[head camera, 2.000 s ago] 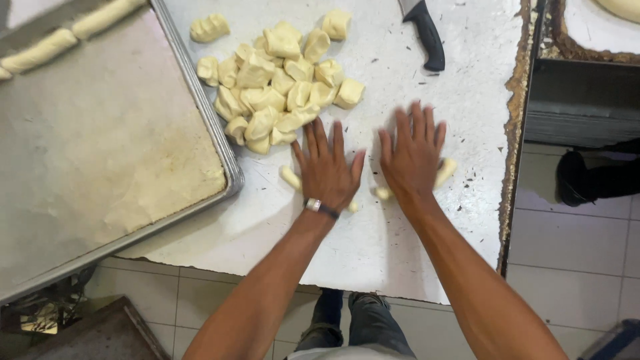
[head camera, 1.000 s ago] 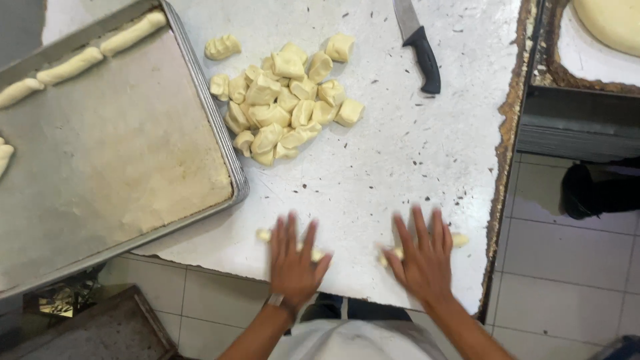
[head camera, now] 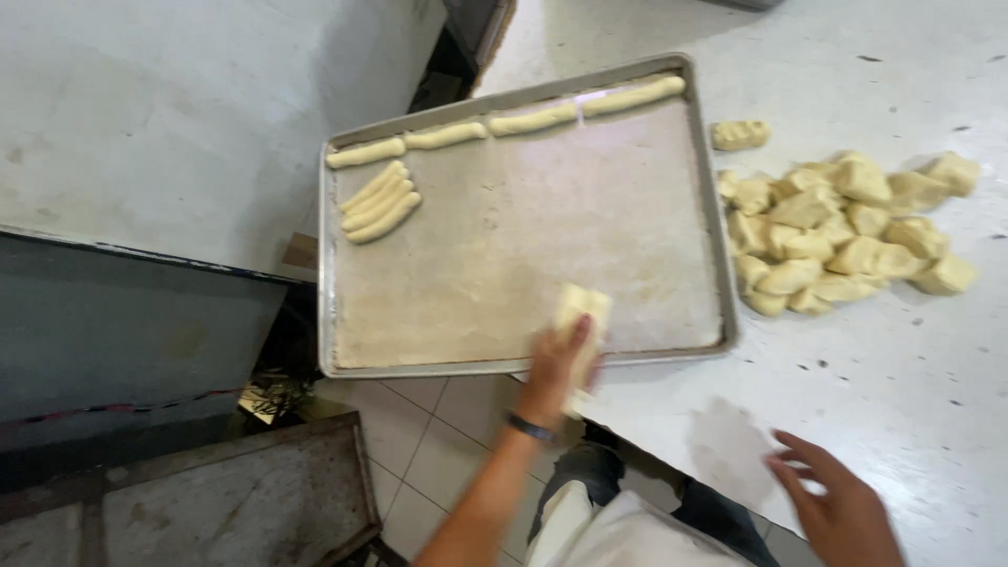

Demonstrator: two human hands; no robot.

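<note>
My left hand (head camera: 563, 362), blurred by motion, grips rolled dough pieces (head camera: 584, 311) over the near edge of a metal baking tray (head camera: 520, 236). How many pieces it holds is unclear. My right hand (head camera: 819, 488) is above the white worktop at the lower right, fingers curled apart, holding nothing. Several dough sticks (head camera: 534, 120) lie end to end along the tray's far side, and a small bundle of dough sticks (head camera: 380, 203) lies side by side at its left. A heap of cut dough pieces (head camera: 827, 228) is right of the tray, with a ridged dough piece (head camera: 740, 135) beside it.
The white worktop (head camera: 882, 378) carries small dark specks or chips. A worn flat panel or tray (head camera: 236, 504) sits low at the left, beside the tiled floor (head camera: 425, 441). Another pale surface (head camera: 197, 118) extends at the upper left.
My left hand has moved from the worktop to the tray and taken hold of dough pieces. My right hand has come off the dough it was on. The view has swung left.
</note>
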